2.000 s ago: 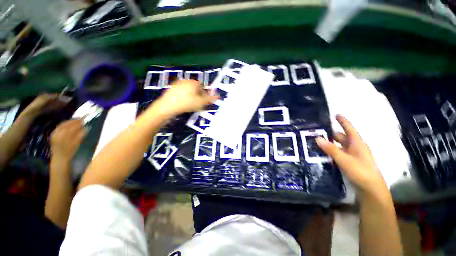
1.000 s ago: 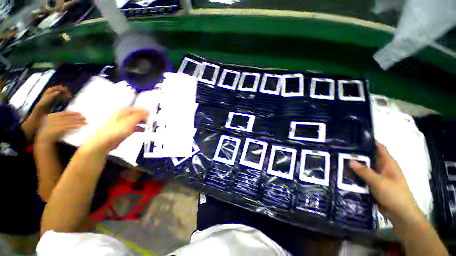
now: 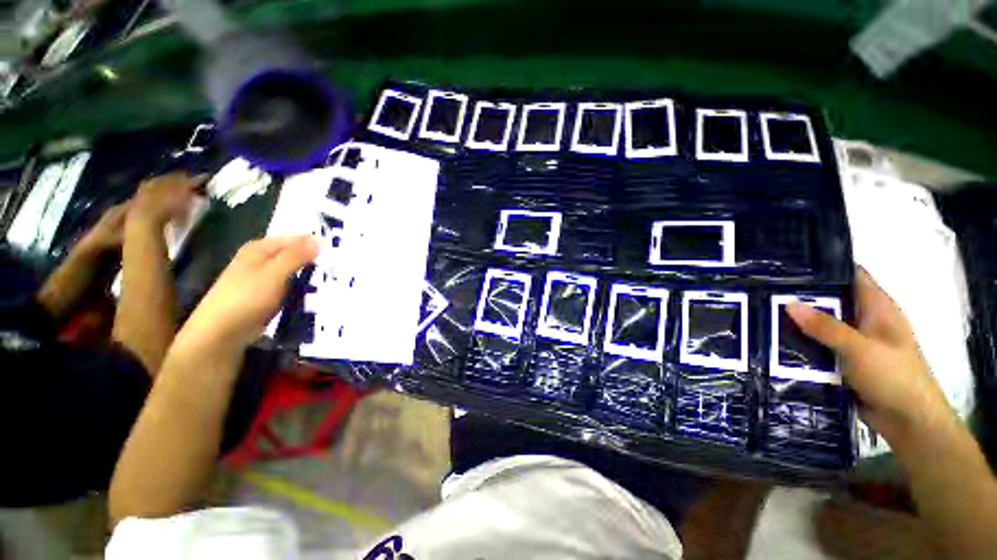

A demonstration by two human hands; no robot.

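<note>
A wide glossy black blister tray (image 3: 612,197) lies in front of me, its rows holding black housings with thin white frames (image 3: 715,330). A white die-cut adhesive sheet (image 3: 383,263) with dark cut-outs along its left side covers the tray's left end. My left hand (image 3: 235,301) pinches the sheet's left edge, the fingertips partly hidden. My right hand (image 3: 891,350) grips the tray's right edge, with the thumb over the frame of the rightmost housing in the front row. A tilted white frame (image 3: 435,307) partly shows beside the sheet.
A round purple-rimmed nozzle (image 3: 286,118) hangs above the tray's back left corner. A white waste pile (image 3: 913,263) lies right of the tray. Another person's hands (image 3: 153,208) work at the left. A translucent plastic sheet (image 3: 913,38) hangs at the upper right. A green conveyor runs behind.
My left hand has carried the white sheet from over the tray's middle to its left end. My right hand stays at the right edge. White sheets under the other person's hand no longer show.
</note>
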